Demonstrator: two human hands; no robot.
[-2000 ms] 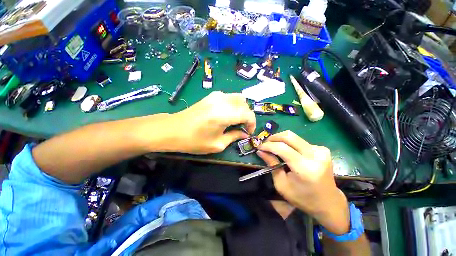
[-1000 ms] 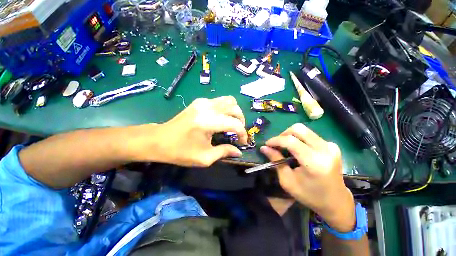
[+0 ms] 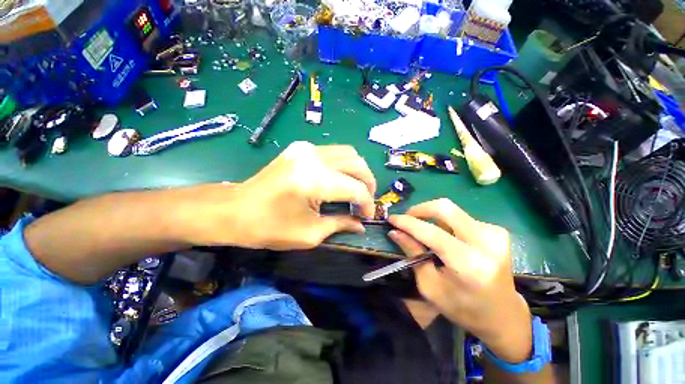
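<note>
A small device module [image 3: 380,212] with an amber flex cable [image 3: 391,197] is at the front edge of the green bench. My left hand [image 3: 312,196] grips the module between thumb and fingers, which hide most of it. The flex and its black end stick up and away from me. My right hand [image 3: 458,259] holds silver tweezers [image 3: 398,267] across the palm, their free end pointing left over the lap. The right fingertips touch or nearly touch the module's right end.
A spare module [image 3: 420,160], white paper [image 3: 404,131], a wooden cone-shaped tool [image 3: 475,150] and a thick black handle [image 3: 526,165] lie beyond the hands. Blue bins [image 3: 368,49] stand at the back, a fan [image 3: 652,196] at right, a marker pen [image 3: 276,109] and coiled cable [image 3: 185,135] at left.
Since one second ago my right fingertips have moved in against the module, and the tweezers' free end has dropped slightly. Since two seconds ago the left fingers have turned the module more edge-on.
</note>
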